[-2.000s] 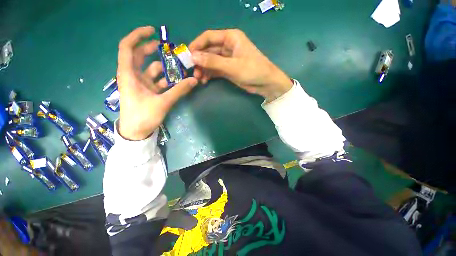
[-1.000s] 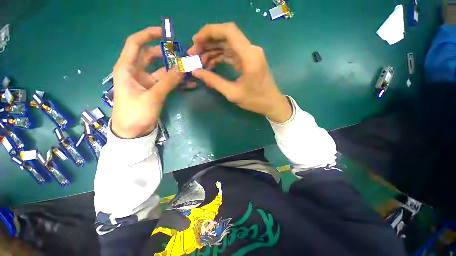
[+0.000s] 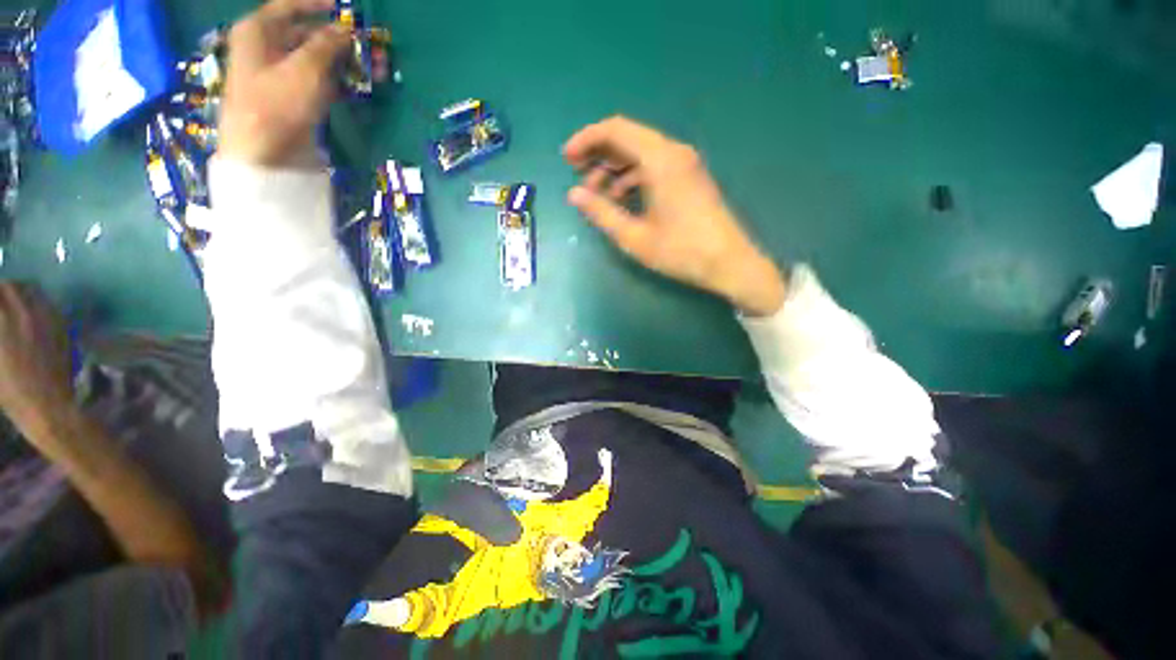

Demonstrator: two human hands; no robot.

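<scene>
My left hand (image 3: 286,84) is at the upper left, blurred, its fingertips against a blue device unit (image 3: 366,58) at the top edge; whether they grip it cannot be told. My right hand (image 3: 658,206) is over the middle of the table, fingers curled apart and empty. Between the hands, one blue unit (image 3: 517,245) lies upright in the picture with a white-orange tab at its upper left. Another unit (image 3: 470,142) lies tilted above it. Two more units (image 3: 410,222) lie side by side beside my left forearm.
A blue bin (image 3: 155,58) with white paper stands at upper left, units clustered near it. A loose silver-orange assembly (image 3: 882,65) lies at upper right, a black piece (image 3: 941,197), white scrap (image 3: 1132,188) and silver part (image 3: 1087,307) at right. Another person's arm (image 3: 97,451) is at lower left.
The view has turned left. My left hand has moved up and left, away from my right hand. My right hand has let go of the white-orange tab.
</scene>
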